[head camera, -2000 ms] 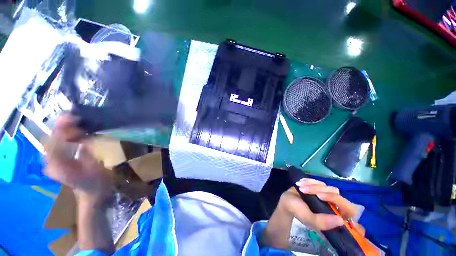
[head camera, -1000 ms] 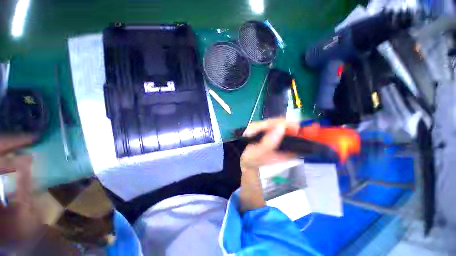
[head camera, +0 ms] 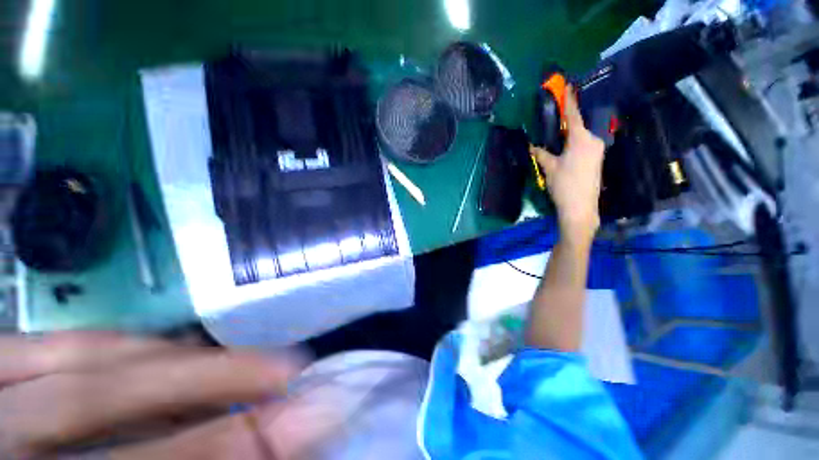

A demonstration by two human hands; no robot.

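Observation:
The black housing (head camera: 305,171) lies on the silvery sheet (head camera: 171,153), ribbed inside face up, with small silver-white brackets (head camera: 303,160) near its centre. My right hand (head camera: 575,166) is stretched to the far right, around the orange and black electric screwdriver (head camera: 551,101), beside the dark blue heat gun. Its thumb points left, and the driver lies between thumb and fingers. My left hand (head camera: 135,386) is large and blurred at the lower left, cut off by the picture's edge, below the housing. No object shows in it, but its fingers are too blurred to read.
Two mesh-looking dishes (head camera: 417,120) stand right of the housing. A cream strip (head camera: 407,183), a thin rod (head camera: 467,193), a dark smartphone (head camera: 505,173) and the heat gun (head camera: 642,76) lie nearby. A round black tub (head camera: 57,218) and a long dark tool (head camera: 142,235) are left.
The view has swung right. My right hand has carried the screwdriver out and up to the heat gun. The dark panel seen at my left hand earlier no longer shows; that hand is now nearer the camera.

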